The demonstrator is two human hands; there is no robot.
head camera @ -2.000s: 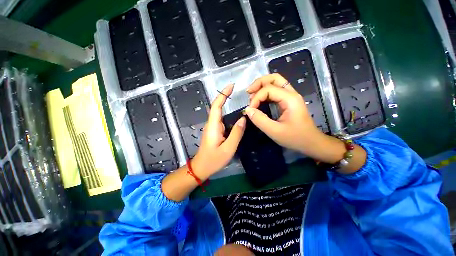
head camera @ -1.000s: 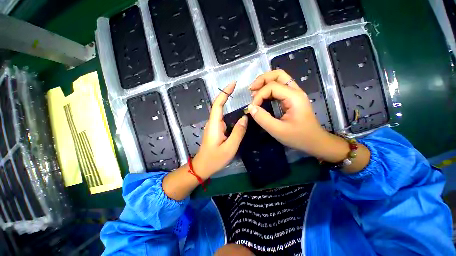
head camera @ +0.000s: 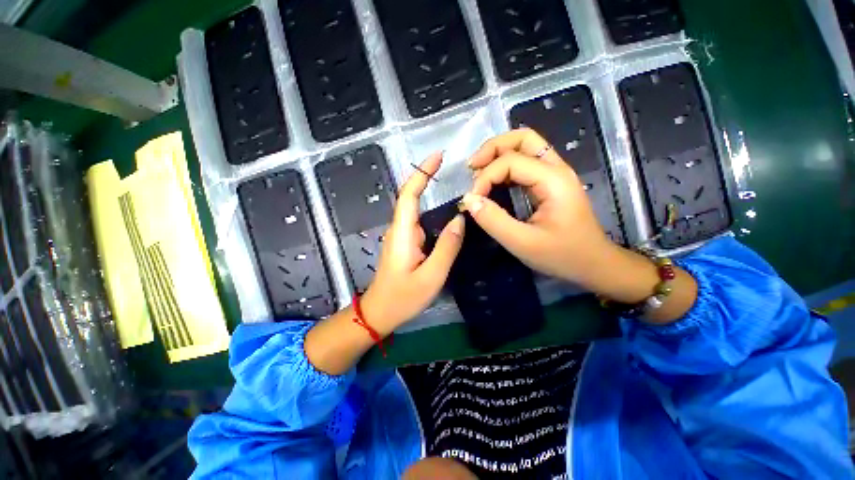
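Note:
A black socket cover (head camera: 497, 298) lies tilted below an empty pocket of the blister tray (head camera: 453, 148), its top under both hands. My left hand (head camera: 405, 258) rests its thumb on the cover's upper edge; its index finger is raised, with a thin dark strip (head camera: 424, 172) stuck across it. My right hand (head camera: 542, 214) pinches at the cover's top edge with thumb and index finger; a tiny yellowish bit shows at the fingertips, too small to identify. The cover's underside and the right hand's other fingertips are hidden.
Other tray pockets hold black covers (head camera: 673, 155). Left of the tray lies a yellow sheet (head camera: 173, 253) with dark diagonal strips, beside a plainer yellow piece. Stacked filled trays (head camera: 47, 309) stand at the far left. A pale metal post (head camera: 84, 70) is at the upper left, on the green bench (head camera: 787, 141).
The hands and held cover stay almost in place, with only tiny shifts of the fingers. The tray has shifted very slightly in view.

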